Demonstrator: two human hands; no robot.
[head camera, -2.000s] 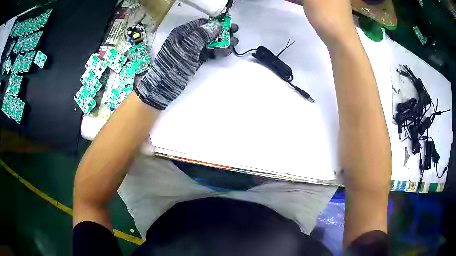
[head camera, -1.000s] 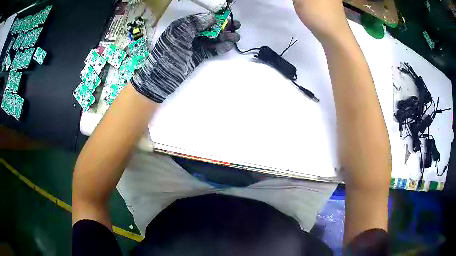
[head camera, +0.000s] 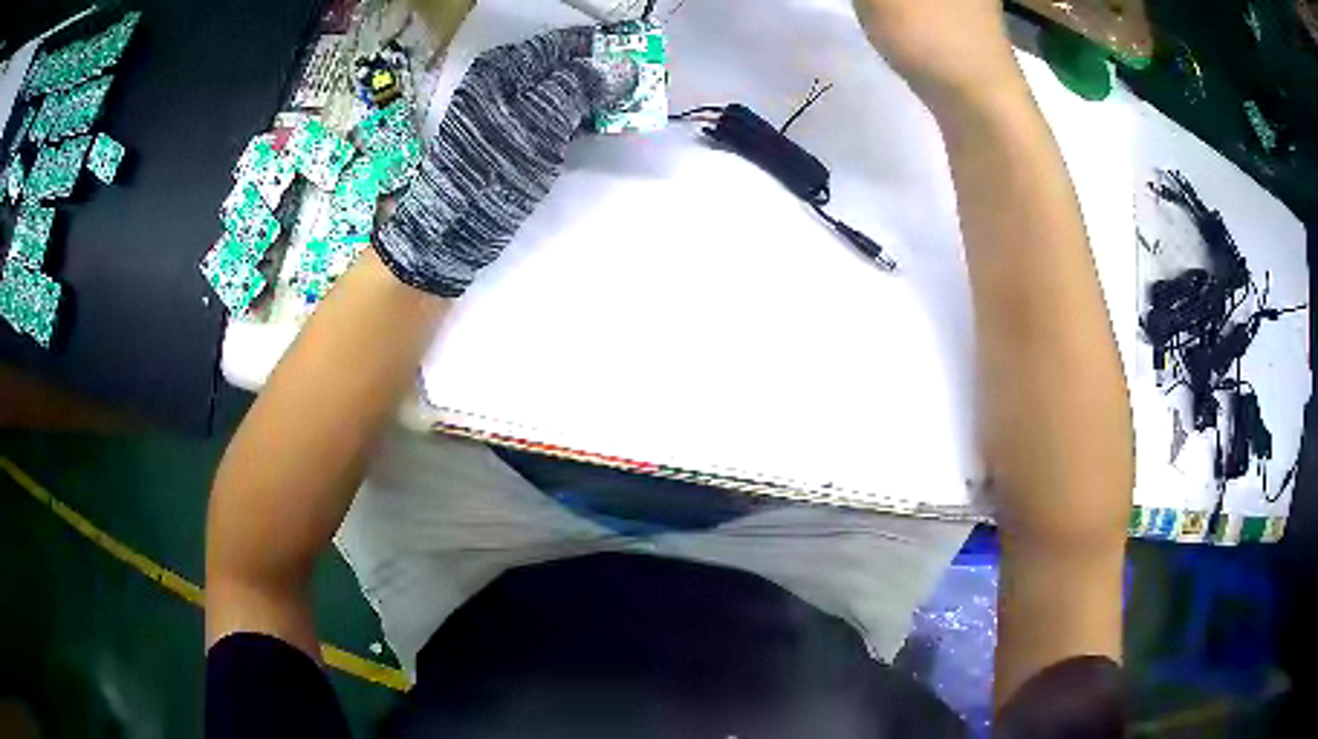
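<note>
My left hand (head camera: 499, 152), in a grey-black mottled knit glove, holds a small green circuit board (head camera: 632, 90) with pale solder marks, near the top edge. A black DC cord (head camera: 773, 156), folded into a tied bundle, lies on the white sheet to the right of the board. One end runs to the board and passes out of sight there. Its barrel plug (head camera: 867, 251) points down and right. My right hand (head camera: 903, 22) is bare and cut off by the top edge. Its fingers do not show. A dark thin tip (head camera: 648, 10) shows just above the board.
Overlapping green boards (head camera: 347, 202) lie at the left of the white sheet (head camera: 694, 347). More boards (head camera: 55, 166) lie on a black mat (head camera: 152, 246). A tangle of black cords (head camera: 1203, 325) lies at the far right. A green round piece (head camera: 1077, 65) is at the top right.
The board in my left hand has turned from a tilt to show its solder side flat towards the camera. The cord bundle and plug have shifted slightly left and up.
</note>
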